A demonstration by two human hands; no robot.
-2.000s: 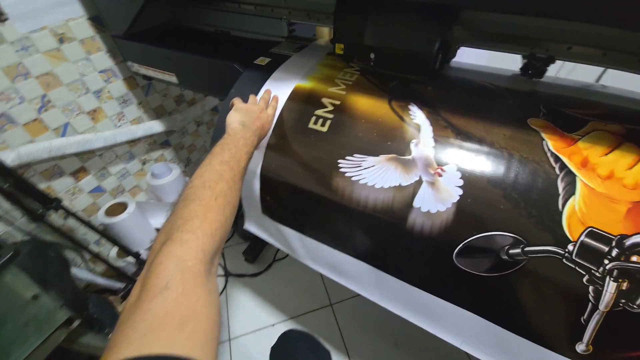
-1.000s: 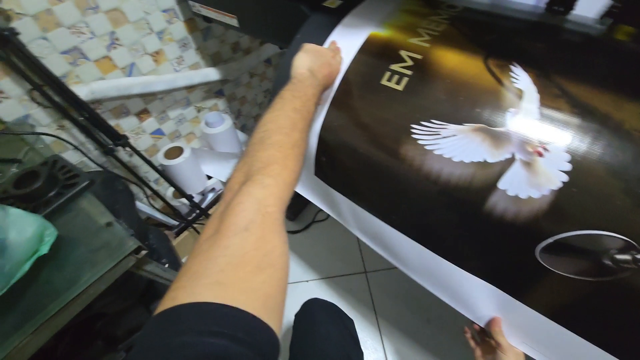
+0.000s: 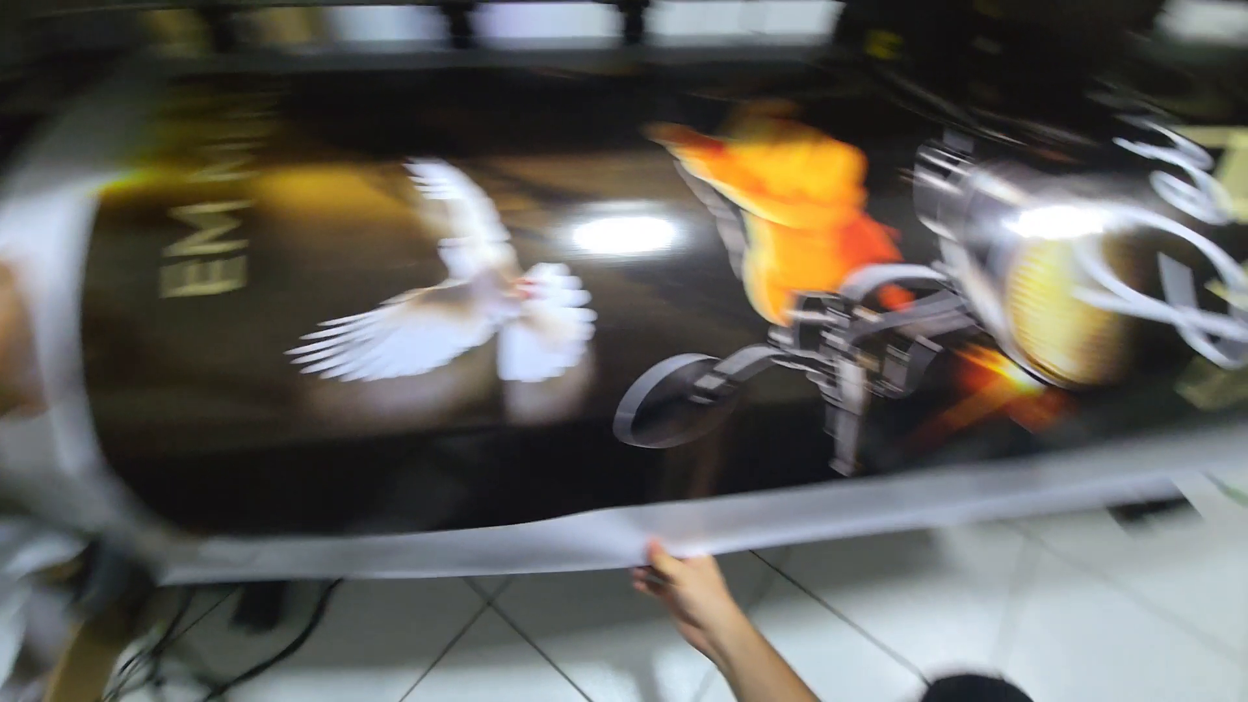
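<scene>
A large glossy printed sheet (image 3: pixel 390 468) with a white margin spreads across the view, blurred by motion. It shows a white dove, an orange glove-like shape and motorcycle handlebars with a mirror. My right hand (image 3: pixel 682 585) pinches the white margin at the near edge, thumb on top. At the far left border, my left hand (image 3: pixel 15 341) is partly in view and blurred beside the sheet's left margin; its fingers cannot be made out.
Behind the sheet runs the dark body of a wide-format printer (image 3: pixel 546 58). Below the near edge lies a white tiled floor (image 3: pixel 546 643), with black cables (image 3: pixel 292 634) at the lower left. A dark rounded shape (image 3: pixel 975 687) shows at the bottom.
The view has swung to the right along the print. My right hand, out of view two seconds ago and near the lower margin one second ago, now grips that margin.
</scene>
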